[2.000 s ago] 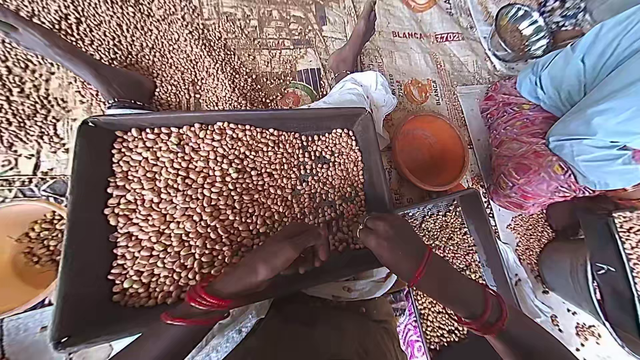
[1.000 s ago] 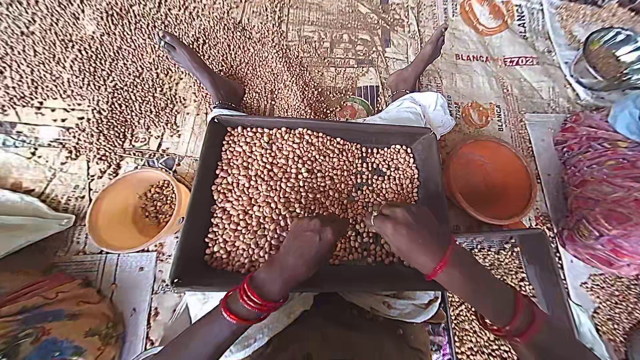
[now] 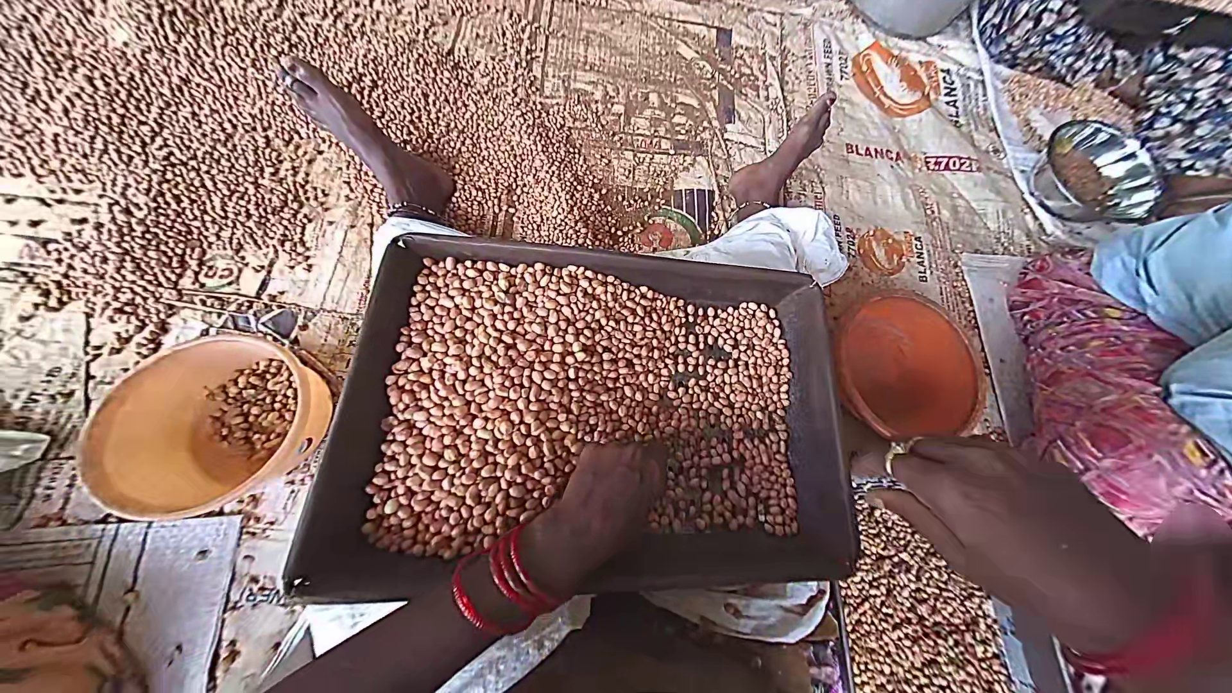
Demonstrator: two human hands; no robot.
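A dark rectangular tray (image 3: pixel 332 462) rests across my lap, holding a layer of shelled peanuts (image 3: pixel 520 366). The nuts lie dense at the left and thinner at the right, where the dark tray bottom shows through. My left hand (image 3: pixel 616 491), with red bangles at its wrist, is down on the nuts near the tray's front edge, fingers curled and their tips hidden. Beyond the tray's right side is my right hand (image 3: pixel 962 510), with rings on its fingers, blurred, above a second tray of peanuts (image 3: pixel 914 597). Whether it holds anything cannot be seen.
An orange bowl (image 3: pixel 905 366) stands right of the tray. A pale orange basin (image 3: pixel 125 433) with some darker nuts sits left. Many peanuts (image 3: pixel 192 125) cover the sacking floor beyond my feet. A steel bowl (image 3: pixel 1107 173) and another person's clothed leg (image 3: pixel 1174 279) are at the right.
My right hand has moved from the tray's front right part out past its right side. My left hand remains on the peanuts. The view has shifted.
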